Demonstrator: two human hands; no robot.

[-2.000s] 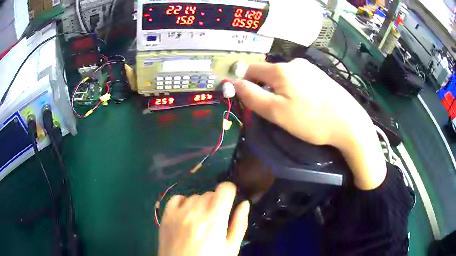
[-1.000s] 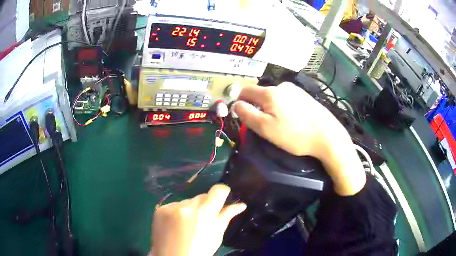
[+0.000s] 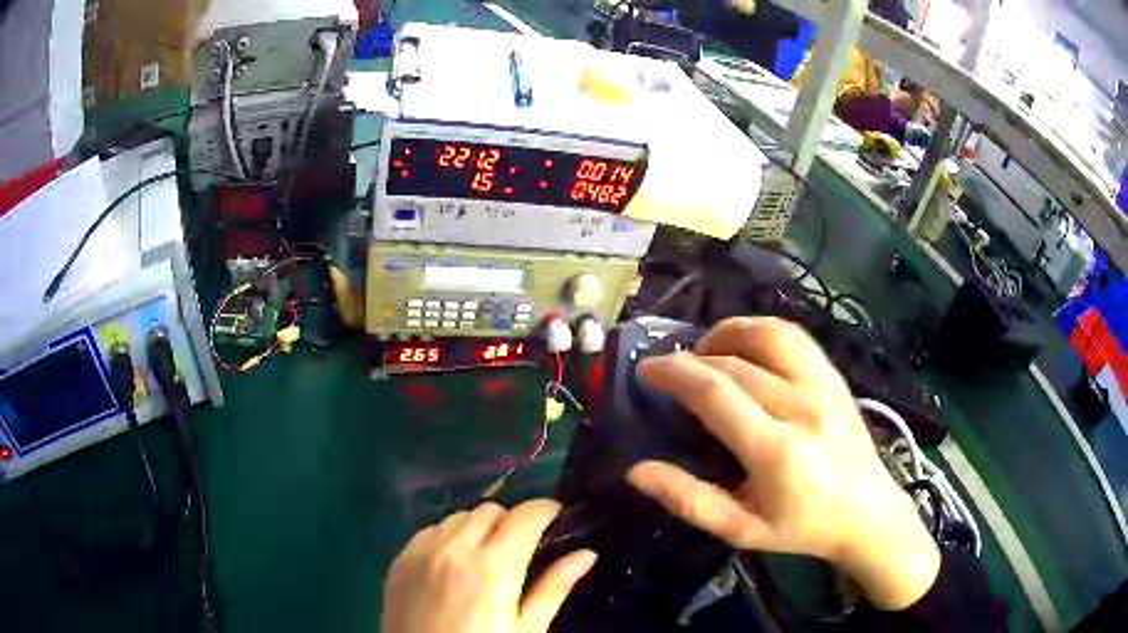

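The tower power strip (image 3: 612, 544), black, stands tilted at the bench front under my hands. My right hand (image 3: 792, 458) spans its top, fingers on the upper face and thumb on the near side. My left hand (image 3: 476, 575) is at its left side, finger and thumb closed around a dark part. The thin red, white and black USB test lead (image 3: 541, 435) runs from the beige box's terminals down to my left fingertips; its plug is hidden there. The small panel meters (image 3: 455, 355) read about 2.65 and 2.81.
The power meter (image 3: 513, 179) sits on the beige keypad box (image 3: 476, 297) behind the tower. A white-blue tester (image 3: 74, 396) with thick black leads (image 3: 186, 458) is at left. A green circuit board (image 3: 247, 322) lies behind. Black cables and a white cable (image 3: 922, 458) are at right.
The view has tilted up. My right hand has moved from the terminal area back onto the tower's top. The panel meters rose from near zero one second ago.
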